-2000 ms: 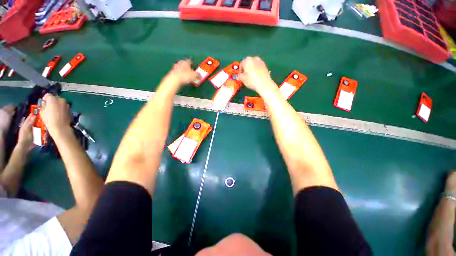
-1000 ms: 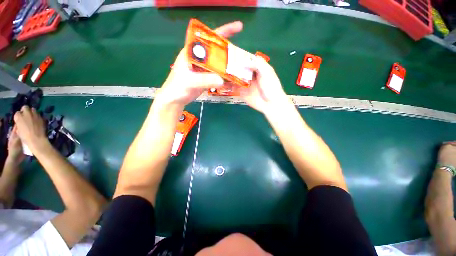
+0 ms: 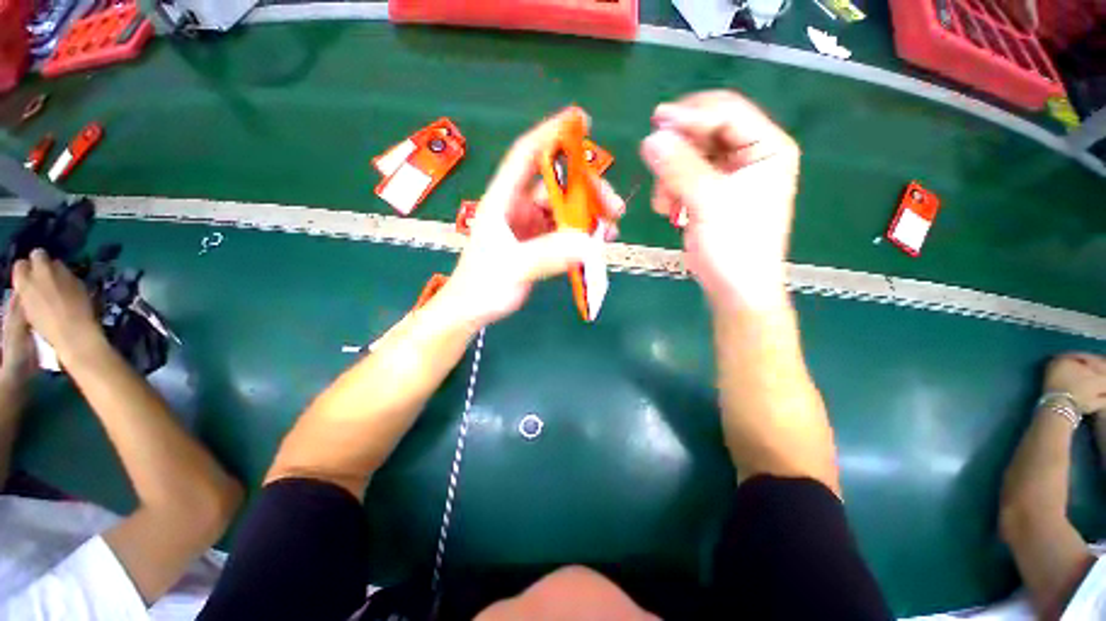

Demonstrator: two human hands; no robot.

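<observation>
My left hand (image 3: 522,224) holds an orange phone housing (image 3: 573,200) nearly edge-on above the pale rail. Its dark camera opening is near the upper end and a white label shows at the lower end. My right hand (image 3: 728,170) is raised to the right, apart from the housing, with thumb and fingertips pinched together. Whether something tiny is between the fingertips is too small to tell. Another housing (image 3: 431,291) on the near table is mostly hidden by my left forearm.
Two overlapping housings (image 3: 422,166) lie on the green belt left of my hands, another (image 3: 913,218) at right. A small white ring (image 3: 530,426) lies on the near table. Red trays (image 3: 516,15) stand at the far side. Co-workers' arms (image 3: 134,400) show at both sides.
The housing has turned from face-up to nearly edge-on and moved lower. My right hand has let go of it and moved right. Belt housings have shifted left.
</observation>
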